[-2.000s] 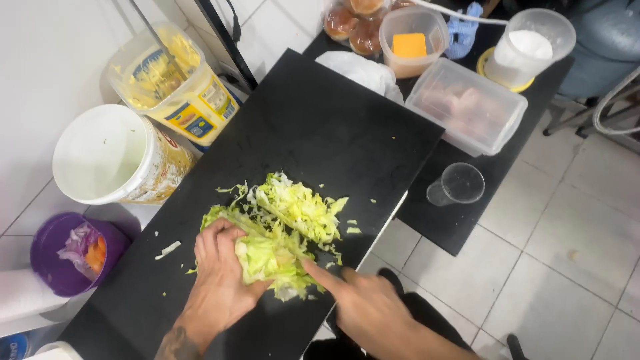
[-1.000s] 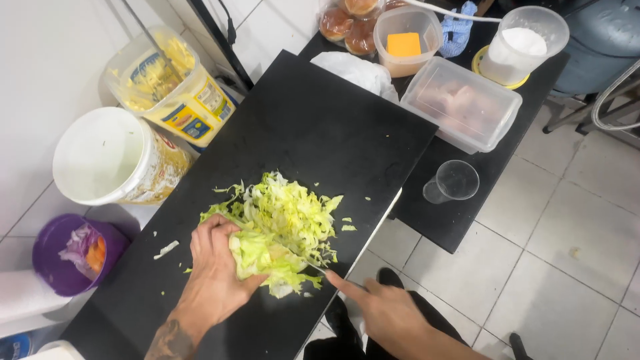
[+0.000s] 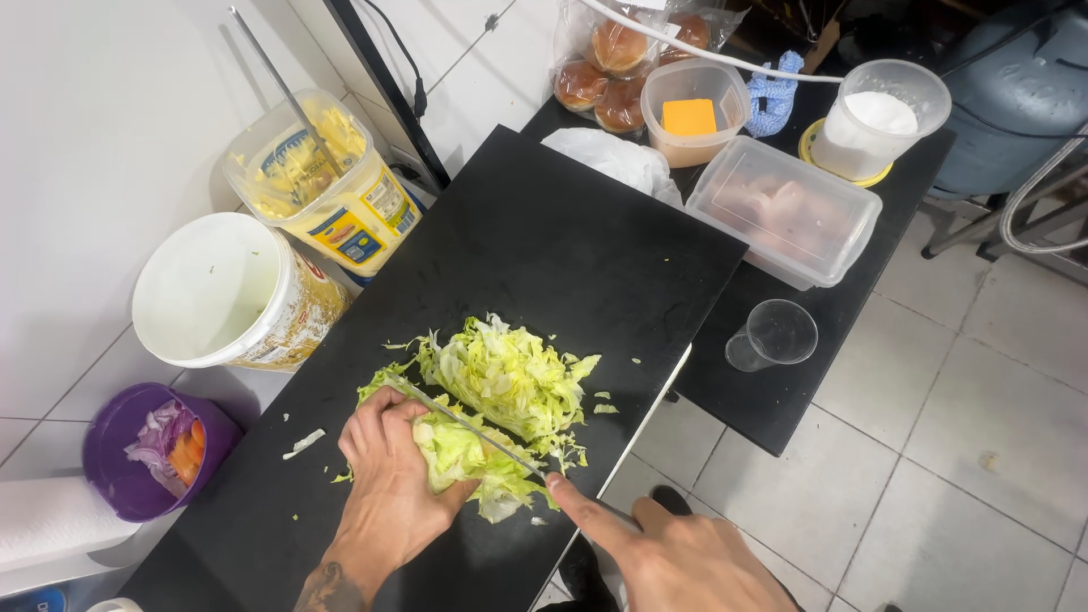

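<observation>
Pale green lettuce lies on the black tabletop under my left hand, whose fingers and thumb press and hold it. My right hand grips a kitchen knife by its handle, index finger stretched along the top. The blade runs across the lettuce, its far end close to my left fingertips. Just beyond the blade lies a heap of shredded lettuce, with small scraps scattered around. The lower edge of the blade is hidden in the leaves.
Along the left stand a tub of yellow spread with a utensil, a white bucket and a purple bowl of sliced vegetables. On a lower black table are a lidded container, a clear cup, a cheese container and bagged buns.
The knife blade, mostly hidden a second ago, now shows lengthwise across the lettuce. My left hand still holds the lettuce.
</observation>
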